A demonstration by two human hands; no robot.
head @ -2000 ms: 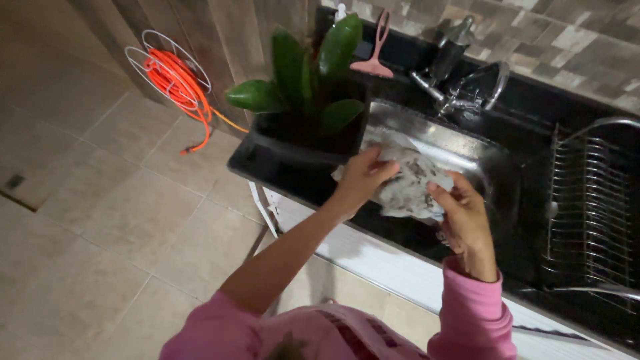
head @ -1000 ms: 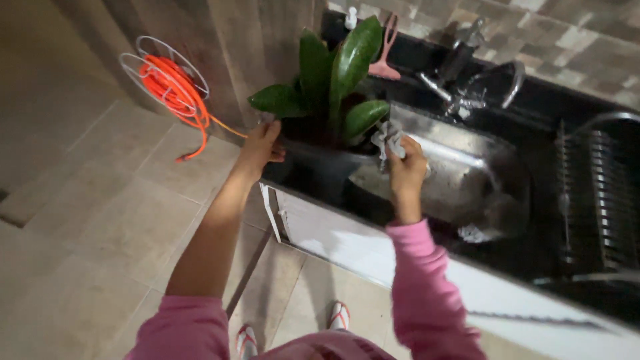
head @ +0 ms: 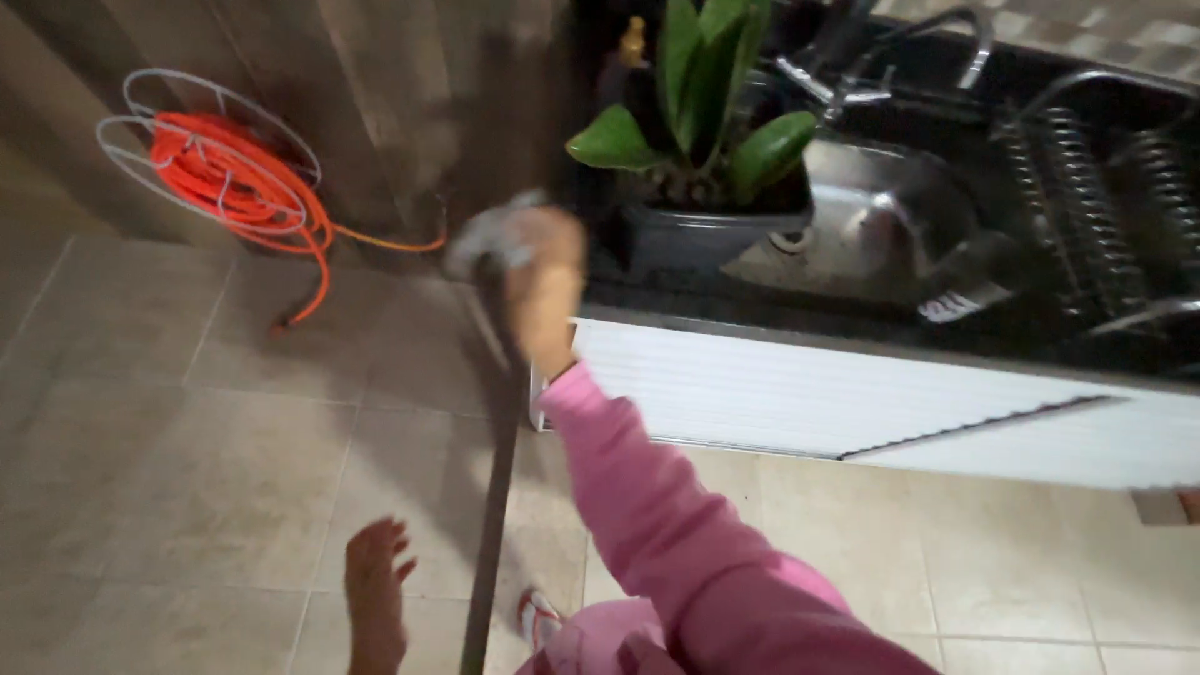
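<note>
My right hand (head: 546, 272), blurred by motion, holds a crumpled grey-white cloth (head: 492, 242) at the left end of the black countertop (head: 712, 323). Just right of it, a plant with broad green leaves (head: 698, 103) stands in a dark rectangular pot (head: 694, 239) on the counter, beside the stainless steel sink (head: 862, 202). My left hand (head: 377, 581) hangs low over the tiled floor, with its fingers apart and nothing in it.
A wire reel of orange hose or cable (head: 220, 178) hangs by the wooden wall at the left. A faucet (head: 834, 89) rises behind the sink, and a wire dish rack (head: 1078, 206) stands at the right. A white cabinet front (head: 731, 384) is below the counter.
My right hand has moved left past the plant with the cloth, which both hands held two seconds ago. My left hand has left the pot and moved down. The view has shifted.
</note>
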